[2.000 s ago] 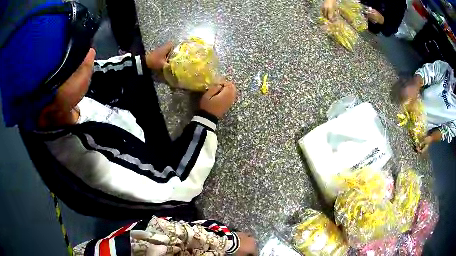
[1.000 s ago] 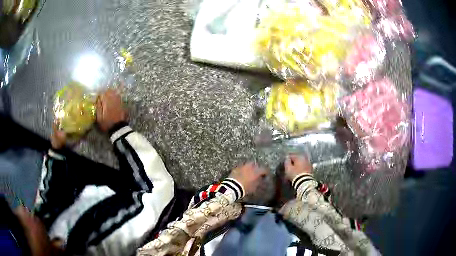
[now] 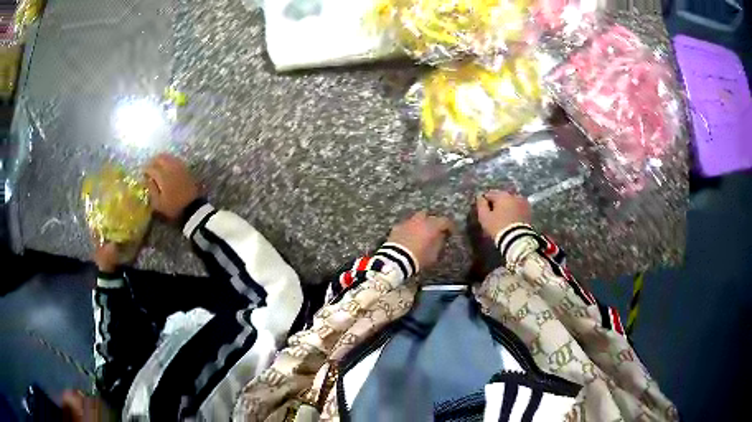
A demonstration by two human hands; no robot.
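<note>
My left hand [image 3: 420, 236] and my right hand [image 3: 503, 213] are over the near part of the speckled table, a short gap apart, with curled fingers. A clear, see-through bag [image 3: 540, 169] lies just beyond them. Its near edge is hard to see, so whether either hand grips it cannot be told. A filled bag of yellow pieces [image 3: 481, 103] lies beyond the clear bag. A filled bag of pink pieces [image 3: 622, 95] lies to its right.
More yellow bags [image 3: 458, 25] and a white stack [image 3: 326, 41] lie at the far side. A neighbour on the left holds a yellow-filled bag [image 3: 115, 203] in both hands. A loose yellow piece [image 3: 175, 96] lies beyond it. A purple tray [image 3: 713, 103] is past the right edge.
The view has turned down and right, bringing both my hands, the clear bag and the purple tray into sight. Over the last second, my hands stay close together and the scene shifts upward.
</note>
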